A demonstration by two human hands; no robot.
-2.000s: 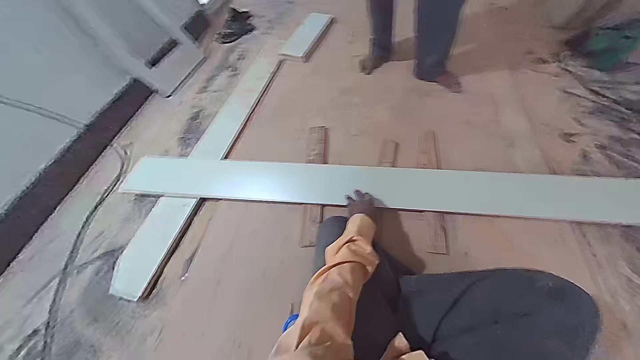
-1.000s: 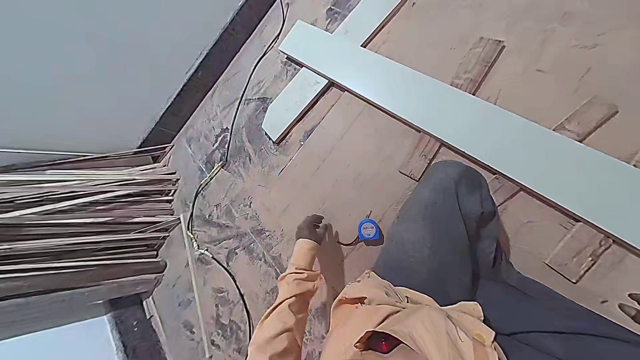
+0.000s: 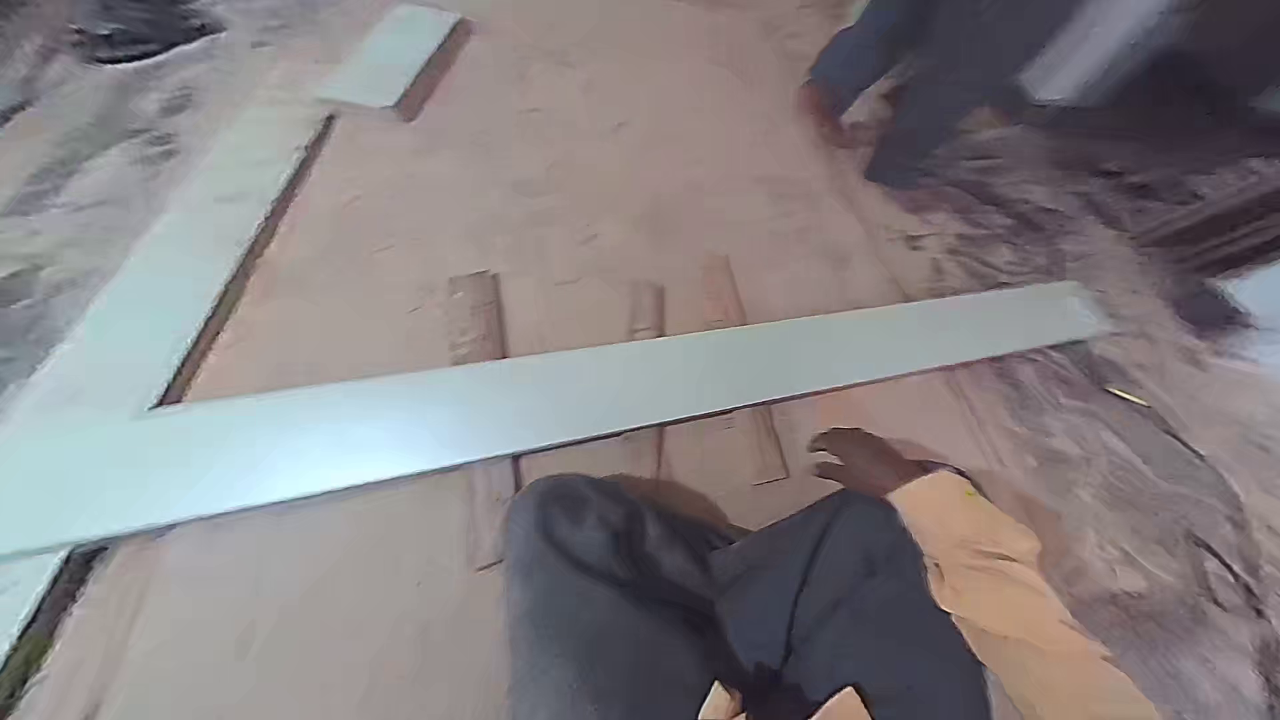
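My right hand [image 3: 862, 460], its fingers apart and holding nothing, is low over the floor beside my knee, below the right part of a long white board [image 3: 600, 390]. That board lies across several short wooden strips [image 3: 478, 320]. Its left end overlaps a second white board [image 3: 190, 270], which runs up and away at the left. My left hand is out of view.
A short white board piece [image 3: 395, 55] lies at the upper left. At the upper right a person in dark clothes [image 3: 900, 90] is bent low near the floor. A thin yellow item [image 3: 1127, 397] rests beyond the long board's right end. Dark objects [image 3: 145, 30] are at the upper left.
The view has swung from the left side to the right. My left hand and the blue tape measure near it have left the view, and my right hand has come into it.
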